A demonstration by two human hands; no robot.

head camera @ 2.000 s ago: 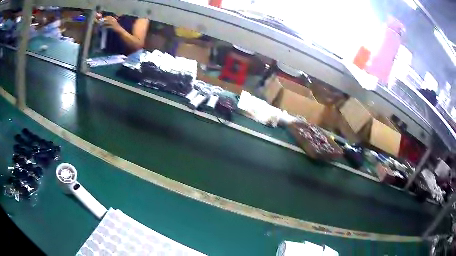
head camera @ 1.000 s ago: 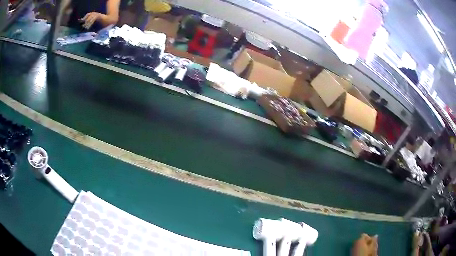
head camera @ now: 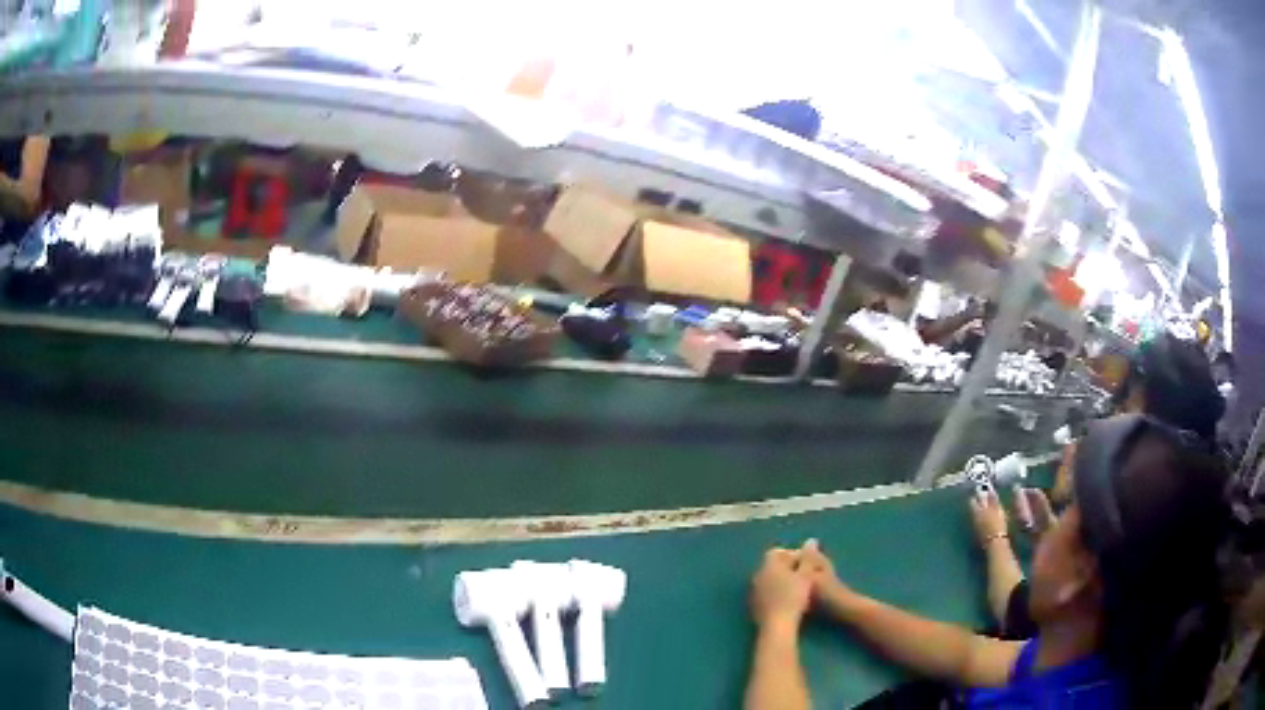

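Neither of my hands is in view. A large white sheet with rows of pale grey circles (head camera: 264, 677) lies on the green bench at the lower left, cut off by the bottom edge. The white handle of one handheld fan (head camera: 38, 605) touches its left corner; that fan's head is out of the picture. Several white handheld fans (head camera: 548, 631) lie side by side right of the sheet, heads towards the conveyor and handles towards me.
The dark green conveyor (head camera: 416, 437) runs beyond the bench's worn edge (head camera: 555, 527). A seated person's clasped hands (head camera: 794, 576) rest on the bench at right. Another person's hands are near a white fan (head camera: 981, 472). Cartons (head camera: 694, 261) and a parts box (head camera: 479, 322) stand across the belt.
The view has swung right. The black parts and the single fan's head have left the picture at left. The grouped fans and the seated people at right have come further into view.
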